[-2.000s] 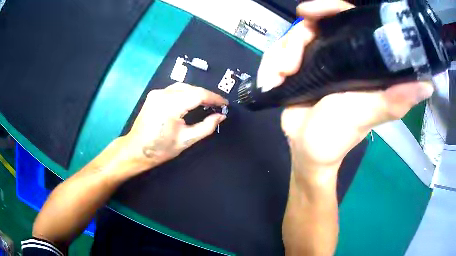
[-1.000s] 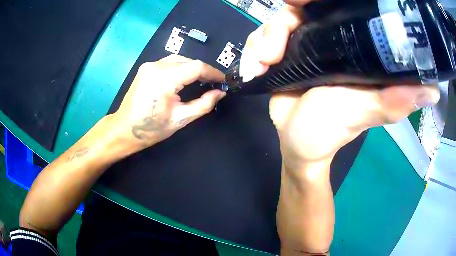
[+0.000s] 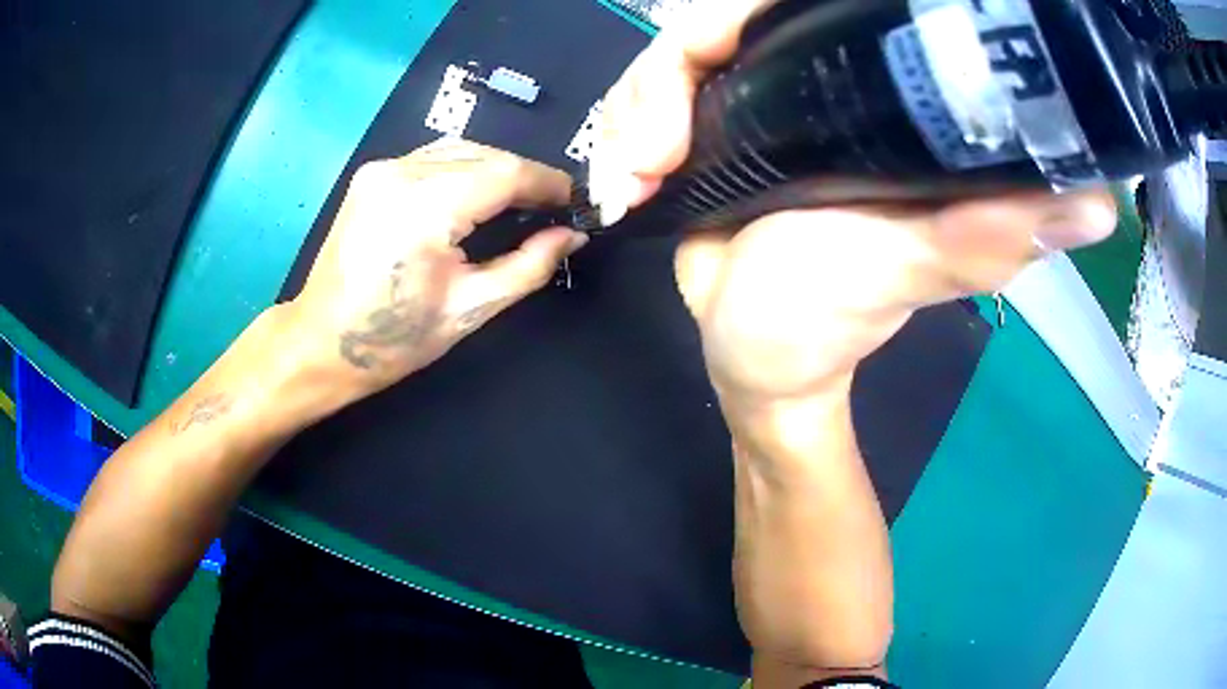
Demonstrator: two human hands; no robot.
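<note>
My right hand (image 3: 821,283) is wrapped around a thick black electric screwdriver (image 3: 807,128) with a ribbed grip and a pale taped label. Its nose points down-left, between the fingertips of both hands. My left hand (image 3: 417,269) pinches a small metal hinge (image 3: 565,273) between thumb and forefinger at the screwdriver's nose; most of it is hidden by the fingers. The driver bit is hidden. One silvery hinge (image 3: 452,102) lies on the black mat (image 3: 592,444) beyond my left hand. Another hinge (image 3: 587,135) lies partly covered behind my right fingers.
A second black mat (image 3: 94,175) lies at the left, past a strip of green table (image 3: 256,189). A blue crate (image 3: 61,438) sits below the table edge at lower left. A whitish strip (image 3: 1076,343) runs at the right. The screwdriver's cord end (image 3: 1204,84) is at upper right.
The screwdriver's nose has moved onto the piece in my left fingertips. Both hands and the screwdriver sit further left and higher in view, and the mat hinges have shifted the same way.
</note>
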